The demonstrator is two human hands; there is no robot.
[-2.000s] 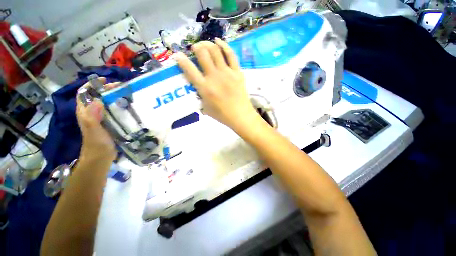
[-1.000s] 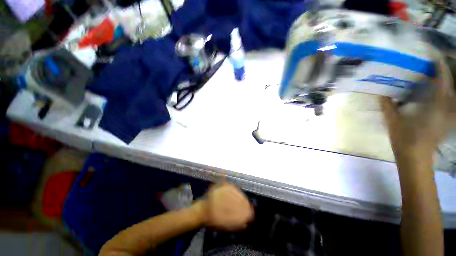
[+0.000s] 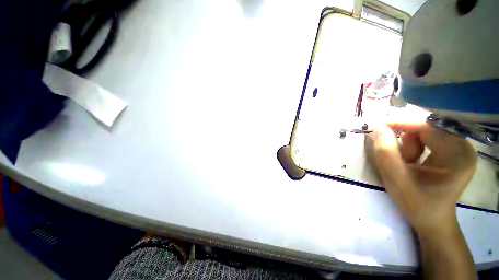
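Observation:
The white sewing machine head (image 3: 451, 54) with a blue stripe hangs over the pale machine bed (image 3: 328, 115) at the right. My right hand (image 3: 418, 164) is over the bed, under the head, thumb and fingertips close together by the bright needle area. A thin dark piece shows at the thumb tip; I cannot tell whether it is held or lies on the bed. Reddish marks (image 3: 360, 100) show just above the fingertips. The needle and presser foot are hidden by glare and my fingers. My left hand is not in view.
Black-handled shears (image 3: 101, 38) lie at the upper left by navy cloth (image 3: 27, 82). A white paper strip (image 3: 87, 98) lies beside them on the white table (image 3: 191, 136). A brown oval piece (image 3: 291, 163) sits at the bed's corner.
The view has moved in close to the machine bed. My right hand has gone from the machine head down to the needle area. My left hand has left the picture.

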